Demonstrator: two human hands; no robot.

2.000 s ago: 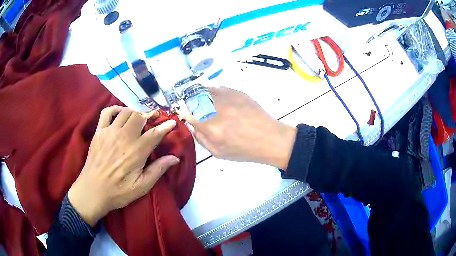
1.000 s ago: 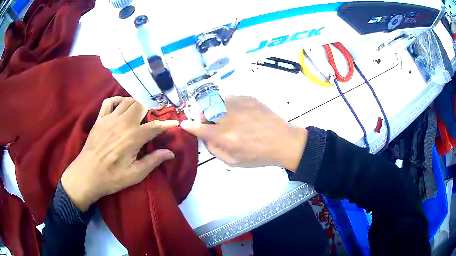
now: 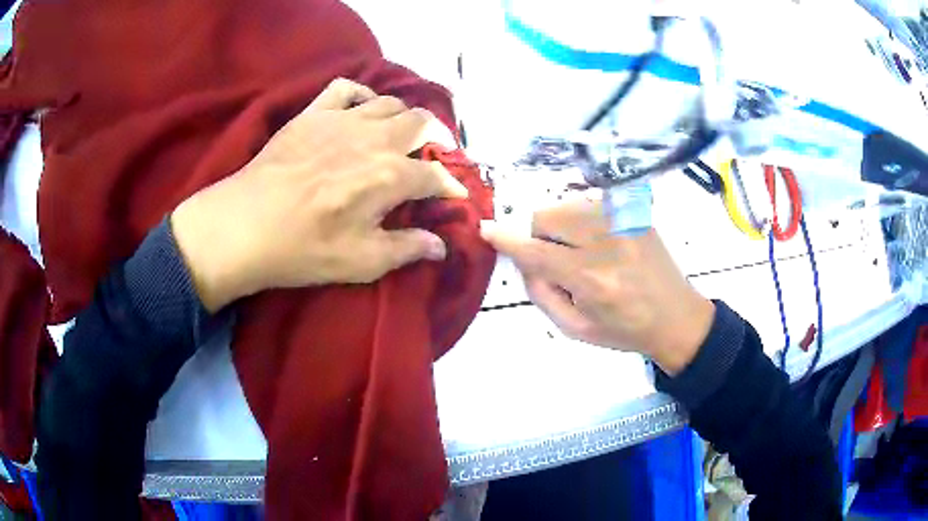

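Observation:
The dark red knit garment piece (image 3: 336,356) lies on the white table left of the needle area and hangs over the front edge. My left hand (image 3: 315,193) lies flat on it, fingers spread, pressing the cloth near the needle area. My right hand (image 3: 600,275) is at the right edge of the cloth, index fingertip touching it; whether it pinches the edge is unclear. The presser foot and needle area (image 3: 560,153) is blurred, behind the cloth edge. The clear guard (image 3: 629,209) shows above my right hand's fingers.
Scissors with yellow and red handles (image 3: 784,204) lie right of the machine's needle area, beside a small black tool (image 3: 702,177) and a blue cord (image 3: 778,295). A clear plastic bag (image 3: 906,239) is at the far right. The ruler-marked front edge (image 3: 570,440) curves below. Blue crate parts show underneath.
The view has swung, so the machine appears further right. The cloth edge and both hands now show left of the needle area instead of at it. My left hand still rests on the cloth.

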